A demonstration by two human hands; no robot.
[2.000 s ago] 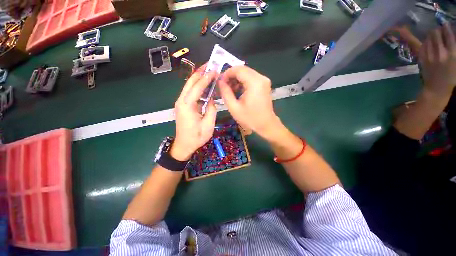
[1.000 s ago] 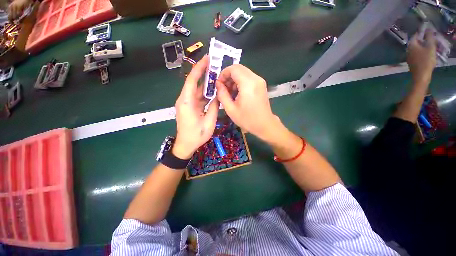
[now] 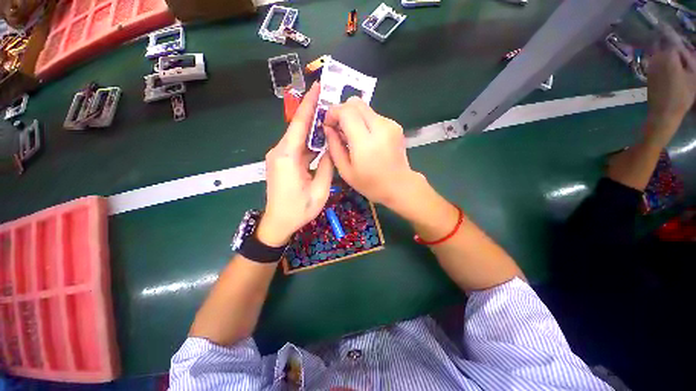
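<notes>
A white housing with a rectangular opening is held tilted above the metal rail. My left hand grips it along its left side and lower end. My right hand has thumb and fingertips at the housing's lower left cells, where dark parts show; the fingertips cover whether they pinch a part. Below my hands, a shallow cardboard parts box holds red and blue-black pieces and a bright blue cylinder.
A pale metal rail separates the worktop from the belt, which carries white and grey housings. A pink foam tray lies at left, another beyond the belt. A grey diagonal post and another person's hand are at right.
The belt units have shifted right. The housing has turned from steeply tilted to showing more of its cells and opening. My right fingertips stay at it. The other person's hand at right has moved.
</notes>
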